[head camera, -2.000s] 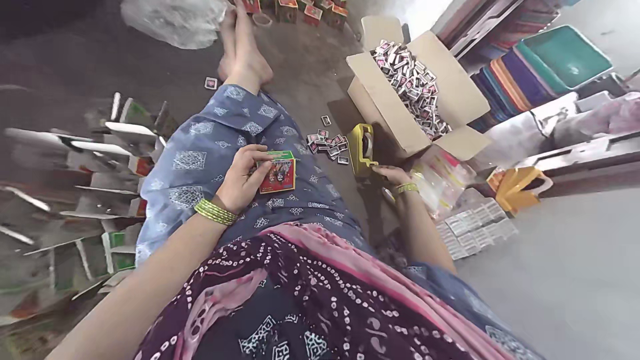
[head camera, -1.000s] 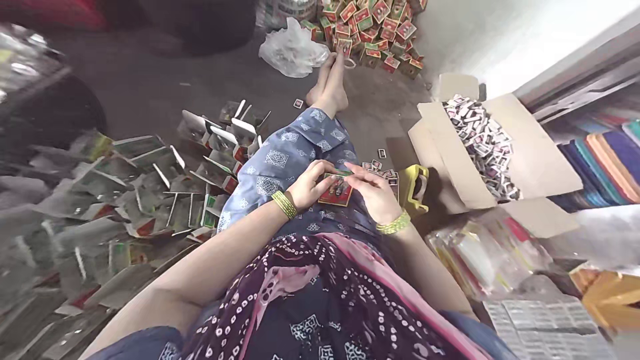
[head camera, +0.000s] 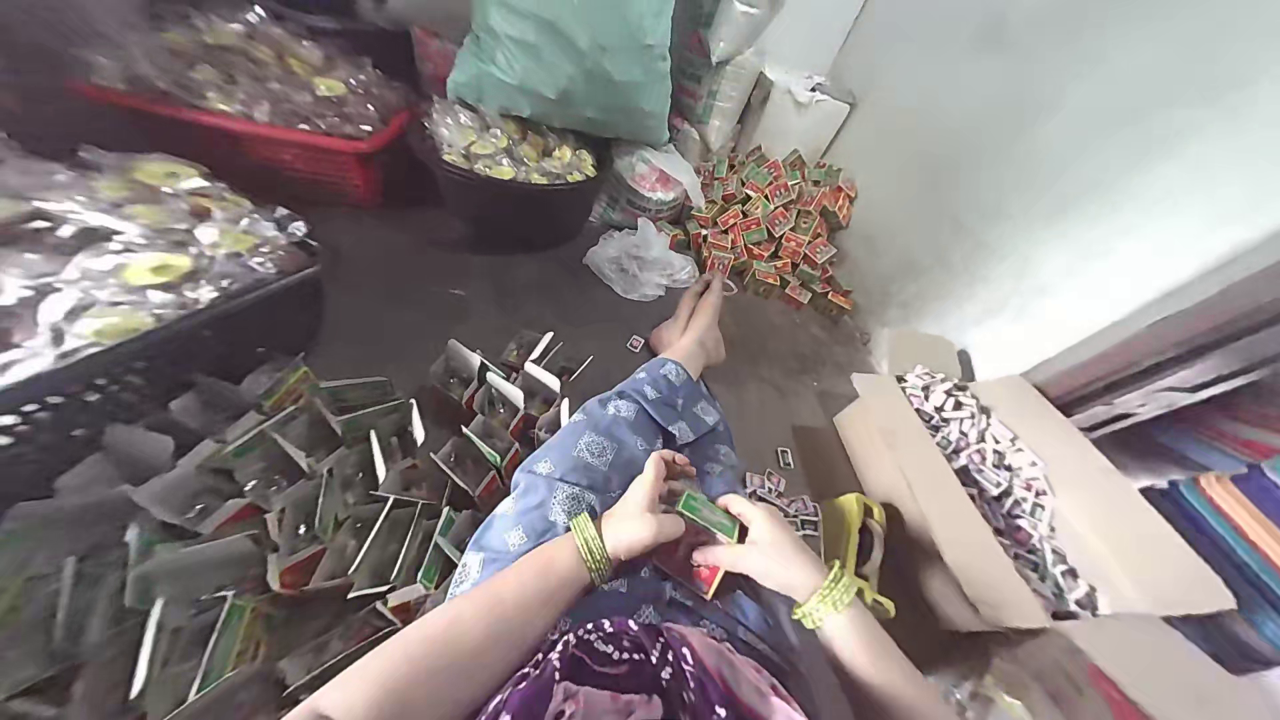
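A small red and green printed carton (head camera: 708, 516) rests over my lap between both hands, its green end facing up. My left hand (head camera: 645, 508) holds its left side with the fingers curled. Around the right side, my right hand (head camera: 762, 545) grips it, thumb across the front. Just right of my right hand stands a yellow tape dispenser (head camera: 862, 545) on the floor. Small matchbox-like packs (head camera: 790, 500) lie scattered beside my leg. Whether anything is inside the carton is hidden.
Many unfolded cartons (head camera: 330, 500) stand at the left. An open cardboard box (head camera: 940, 500) of small packs is at the right. Filled cartons or boxes (head camera: 770, 225) are piled past my feet. Bins of wrapped items, a black tub (head camera: 515, 205) and a red basket (head camera: 290, 140), stand behind.
My right hand has left the tape dispenser, where it was two seconds ago, and come to the carton beside my left hand. The view has swung to the left and up.
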